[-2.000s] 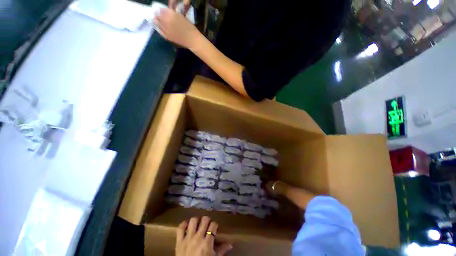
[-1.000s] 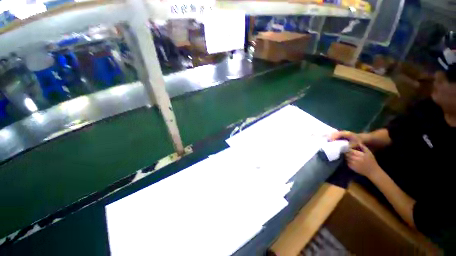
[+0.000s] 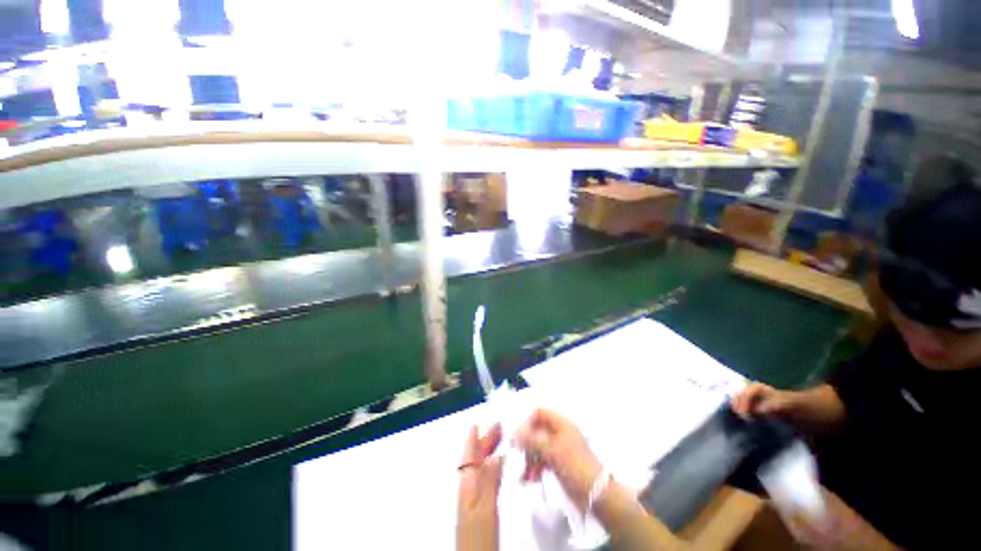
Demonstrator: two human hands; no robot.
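A white corded piece [image 3: 503, 407] is between my hands above the white sheets [image 3: 371, 495]. Its thin end [image 3: 480, 347] sticks up. My left hand [image 3: 481, 468] is at its lower left side, fingertips against it. My right hand [image 3: 562, 447], with a band at the wrist, pinches it from the right. Both hands are blurred and the white piece merges with the bright sheets, so its exact shape is hidden. Thin white material hangs below my right hand.
A person in black [image 3: 914, 431] at the right holds a white piece [image 3: 794, 484]. A carton flap [image 3: 723, 521] stands at lower right. Beyond are the green belt [image 3: 258, 377], a white post [image 3: 432, 269] and a shelf with a blue bin [image 3: 543, 115]. Whitish items [image 3: 19, 411] lie at far left.
The view has tilted up, showing more of the shelf. My hands, out of view one second ago, are now over the sheets with the white piece. The other person's hands have moved apart.
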